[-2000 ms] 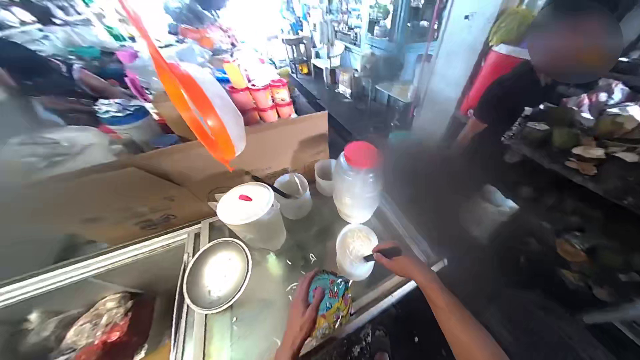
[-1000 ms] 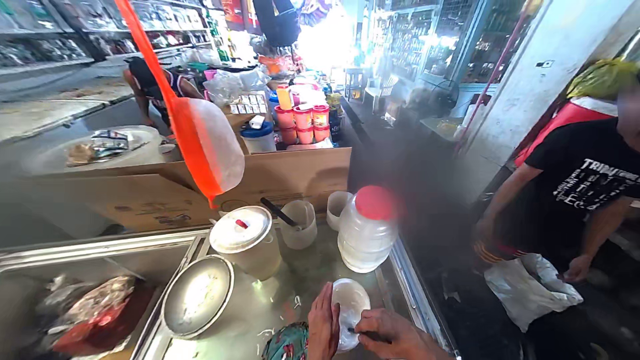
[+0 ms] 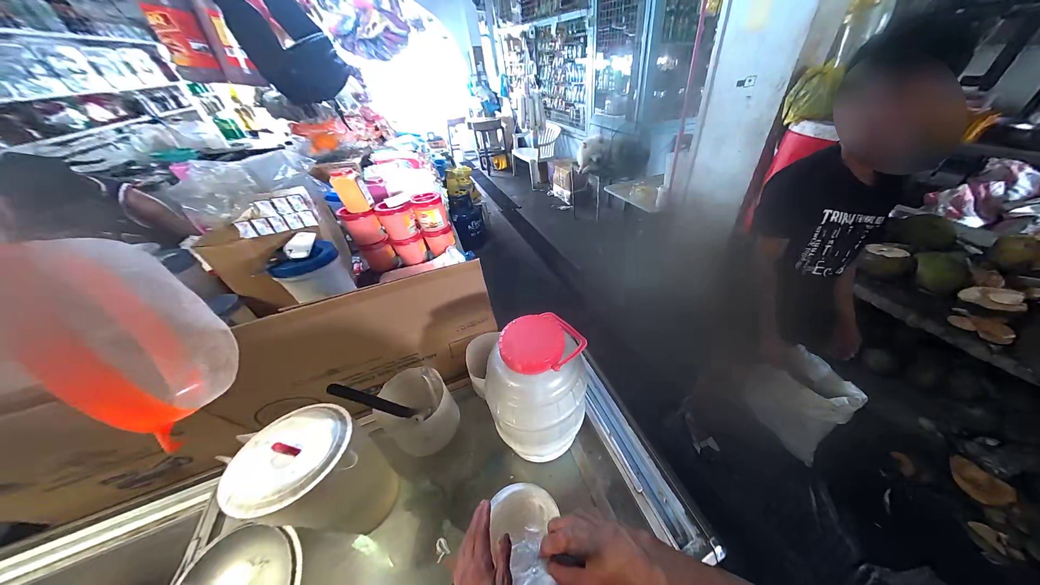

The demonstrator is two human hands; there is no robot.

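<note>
At the bottom centre, my left hand (image 3: 481, 546) and my right hand (image 3: 591, 548) close in from both sides on a clear plastic bag (image 3: 528, 552) at the near rim of a white plastic tub (image 3: 524, 510). My right fingers pinch the plastic. My left hand's fingers lie along the tub's left side; what they grip is hard to tell. Just beyond the tub stands a clear ribbed plastic jar (image 3: 539, 414) with a red lid (image 3: 532, 343). To its left are a tub (image 3: 422, 418) with a black-handled utensil (image 3: 370, 400) and a lidded white pitcher (image 3: 357, 479).
A metal bowl (image 3: 244, 565) lies at the lower left of the metal-edged glass counter. A cardboard panel (image 3: 382, 325) stands along its far side. An orange and white plastic thing (image 3: 122, 341) hangs at the left. On the right, a person (image 3: 829, 219) stands beside a white sack (image 3: 800, 406).
The black-handled utensil two seconds ago in my right hand no longer shows plainly there. Both hands have come together at the tub. The printed packet by my left hand is out of sight.
</note>
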